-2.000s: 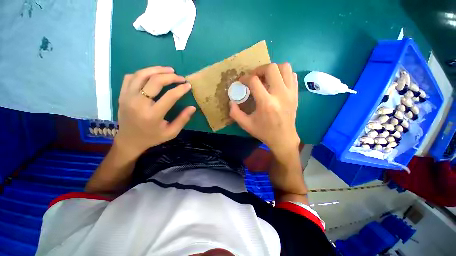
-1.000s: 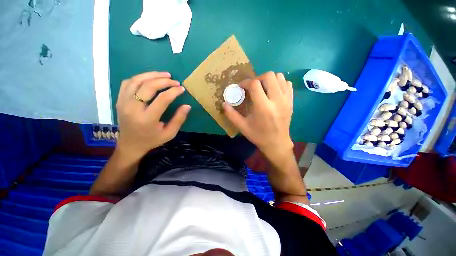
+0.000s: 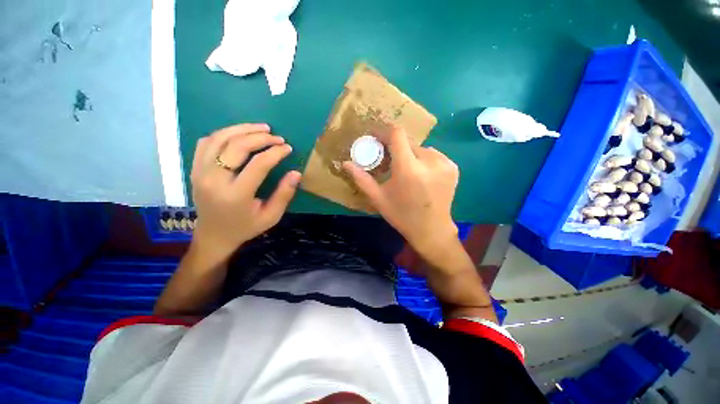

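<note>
The tan cardboard pad (image 3: 335, 162) lies turned on the green bench, with brown wet-looking stains around the small white round cap (image 3: 367, 152). My right hand (image 3: 414, 185) holds the cap between thumb and index finger, down on the cardboard. The other fingers are bent beside it. My left hand (image 3: 241, 181) rests on the bench left of the cardboard, fingers apart and holding nothing, with the thumb tip near the pad's edge. The cap's underside is hidden.
A white squeeze bottle (image 3: 513, 125) lies right of the cardboard. A white rag (image 3: 256, 39) lies at the upper left. A blue crate (image 3: 556, 177) with black-and-cream workpieces (image 3: 624, 193) stands at the right. A pale sheet (image 3: 79, 134) covers the left. The green bench (image 3: 379, 35) extends behind.
The cardboard has turned step by step under the cap. The cap has shifted slightly left, still in my right hand's fingers. My left hand stays open, almost in place.
</note>
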